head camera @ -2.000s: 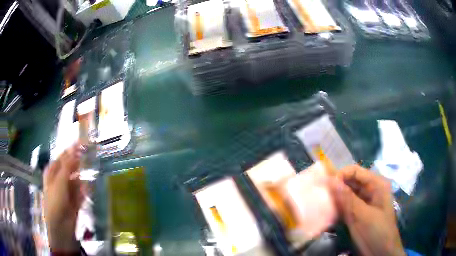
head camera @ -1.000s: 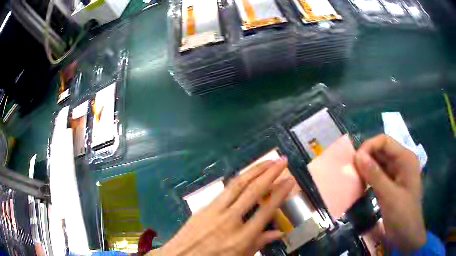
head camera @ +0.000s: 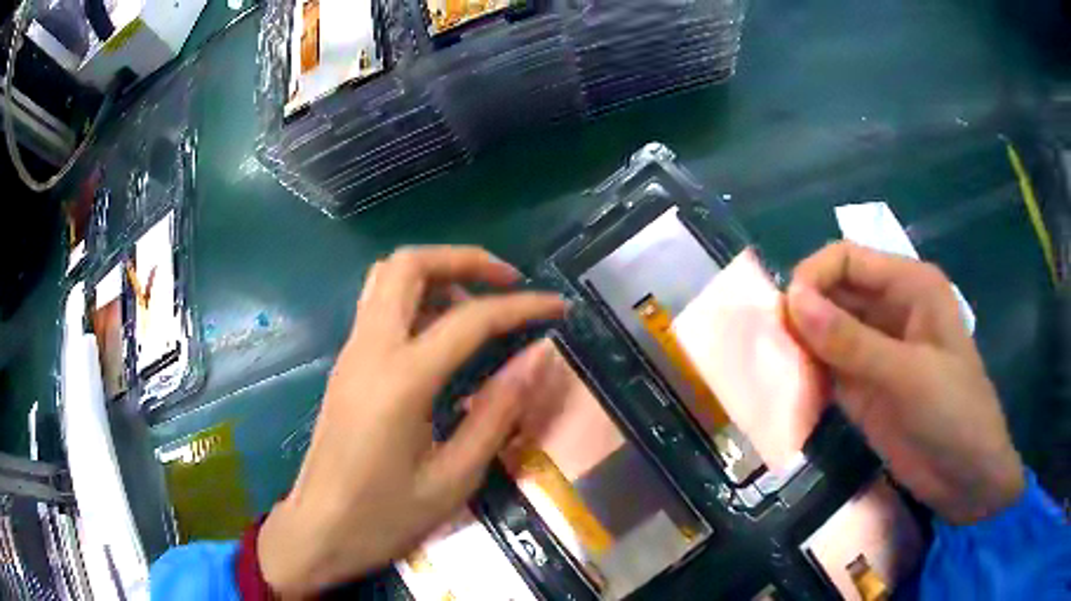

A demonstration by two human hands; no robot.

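Observation:
My right hand [head camera: 898,364] pinches a thin pinkish sheet [head camera: 752,352] by its right edge, over the upper right module [head camera: 658,264] in the dark blister tray [head camera: 687,452]. The sheet covers part of that module; an orange flex cable [head camera: 681,364] shows beside it. Whether the sheet touches the module I cannot tell. My left hand [head camera: 411,411] is above the middle module [head camera: 622,470], fingers spread and slightly blurred, holding nothing visible. A pinkish sheet lies on that module's upper part. Another module [head camera: 464,564] is partly hidden below my left hand, and one [head camera: 863,546] is at lower right.
Stacked blister trays [head camera: 505,117] stand behind, with modules on top. Another tray [head camera: 170,382] with modules is at left, beside long white strips [head camera: 88,434] and a yellow-amber sheet [head camera: 206,481]. A white piece [head camera: 875,229] lies behind my right hand. Yellow tape [head camera: 1034,211] marks the right.
My left hand has lifted off the middle module and drawn back, uncovering its pinkish sheet and flex cable. My right hand still holds its sheet, now over the upper right module. The view has shifted right.

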